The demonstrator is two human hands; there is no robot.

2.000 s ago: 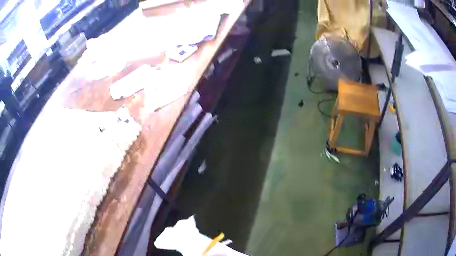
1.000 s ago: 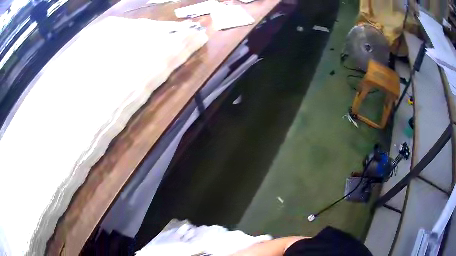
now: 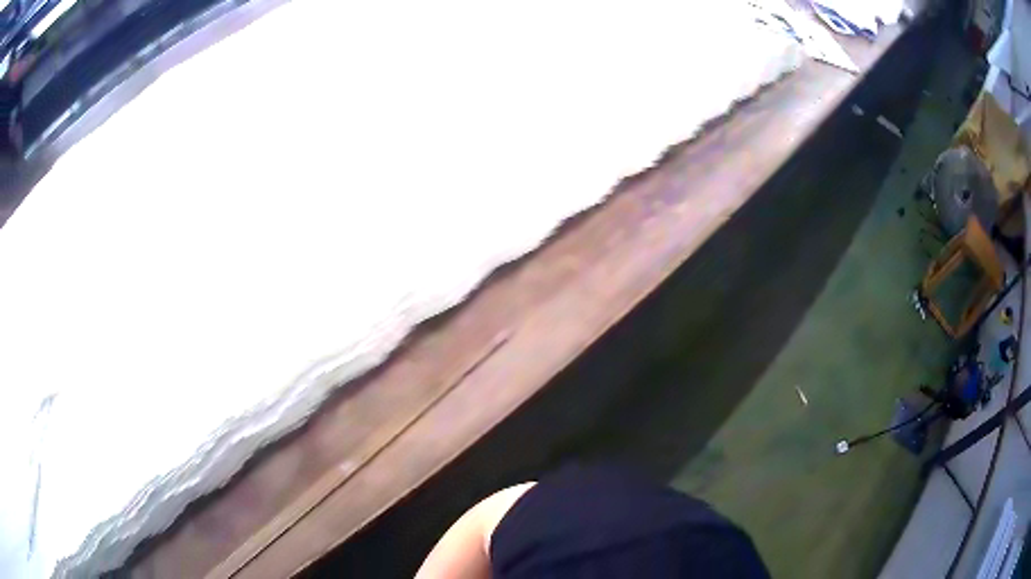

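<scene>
A thick stack of white and cream cloth layers (image 3: pixel 339 170) lies flat on the brown wooden table (image 3: pixel 565 294). Its near edge is wavy and runs diagonally from the bottom left to the top right. The white surface is overexposed, so its details cannot be told. An upper arm in a dark sleeve (image 3: pixel 622 526) shows at the bottom edge, with a bit of bare arm. Neither of my hands is in the picture; both are beyond its edge.
Papers or cut pieces (image 3: pixel 831 34) lie at the table's far end. To the right, on the green floor (image 3: pixel 791 452), stand a round fan (image 3: pixel 961 187), a wooden stool (image 3: pixel 961 277) and a blue machine with a cable (image 3: pixel 964 385). Shelving runs along the right rim.
The view has turned left towards the cloth stack, and the fan and stool have shifted right in the picture. The white cloth seen at the bottom before is out of view.
</scene>
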